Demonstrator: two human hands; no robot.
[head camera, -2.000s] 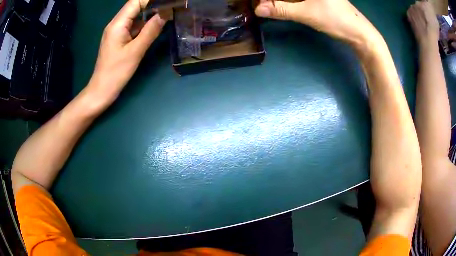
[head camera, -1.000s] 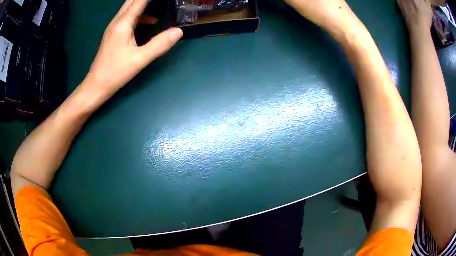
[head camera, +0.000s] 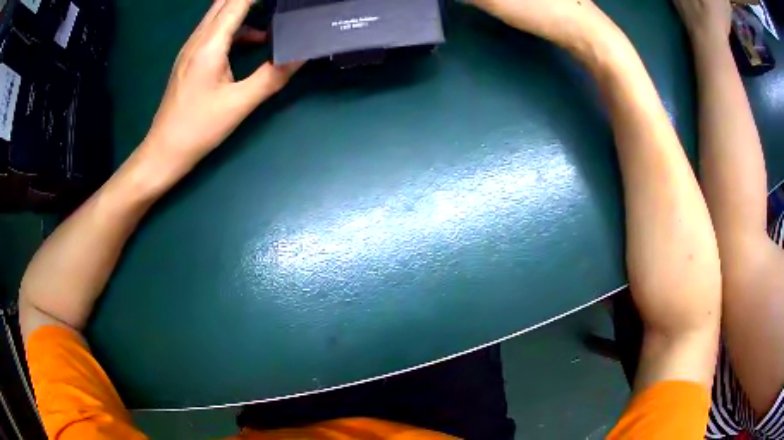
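Observation:
A black retail box (head camera: 357, 26) with small white print lies at the top edge of the head view, partly cut off. Its black lid is folded down over the front, with a dark tab below the lid's front edge, so the contents are hidden. My left hand (head camera: 211, 86) is at the box's left side, thumb at or under its front left corner; the fingertips are cut off by the top edge. My right arm reaches to the right of the box, and my right hand is out of the picture above.
Dark stacked boxes (head camera: 52, 112) with white labels stand at the left edge. The glossy green table (head camera: 413, 335) has a pale curved edge. At right, another person's arm (head camera: 731, 155) reaches past a small open box (head camera: 753, 45).
The box's lid has come down over the open tray, hiding the bagged contents. The box sits higher in the picture than two seconds ago. My right hand has gone out of the picture.

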